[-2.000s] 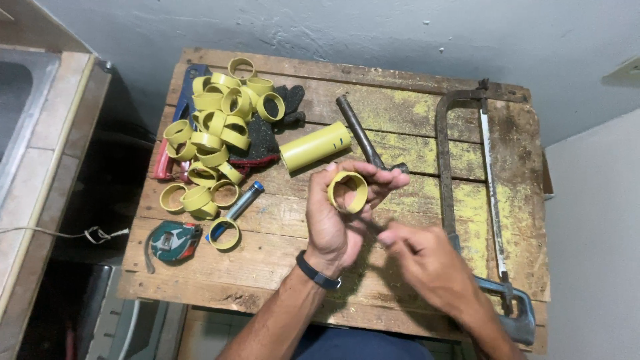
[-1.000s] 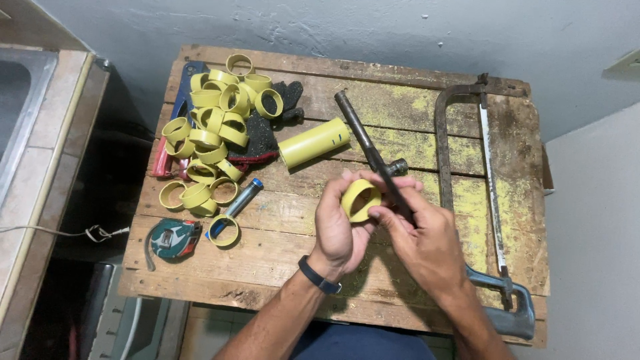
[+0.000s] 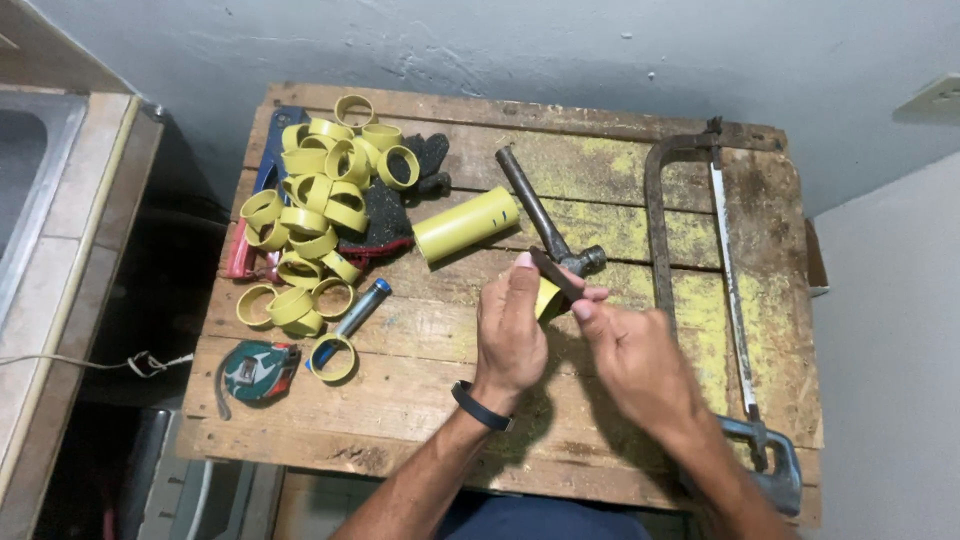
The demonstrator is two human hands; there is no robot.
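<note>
My left hand (image 3: 514, 330) is closed around a yellow plastic pipe ring (image 3: 548, 298), partly hidden by the fingers. My right hand (image 3: 637, 352) grips a dark flat tool, seemingly a file (image 3: 556, 274), laid across the ring's upper edge; its far end is near my left thumb. Just beyond the hands lies a ball-peen hammer (image 3: 536, 202). To its left rests a yellow pipe length (image 3: 466, 225) with small dark marks. Many cut yellow rings (image 3: 306, 220) are heaped at the left, partly over a black work glove (image 3: 384, 217).
A hacksaw (image 3: 658, 217) lies along the right side of the wooden table (image 3: 405, 439). At the left are a tape measure (image 3: 256, 371), a blue-capped marker (image 3: 360, 309) and one ring over its lower end. A tiled counter with a sink (image 3: 64, 172) stands further left.
The dark tool, held upright near the ring a second ago, now lies across the ring's edge. My left hand has turned, so the ring's opening shows less.
</note>
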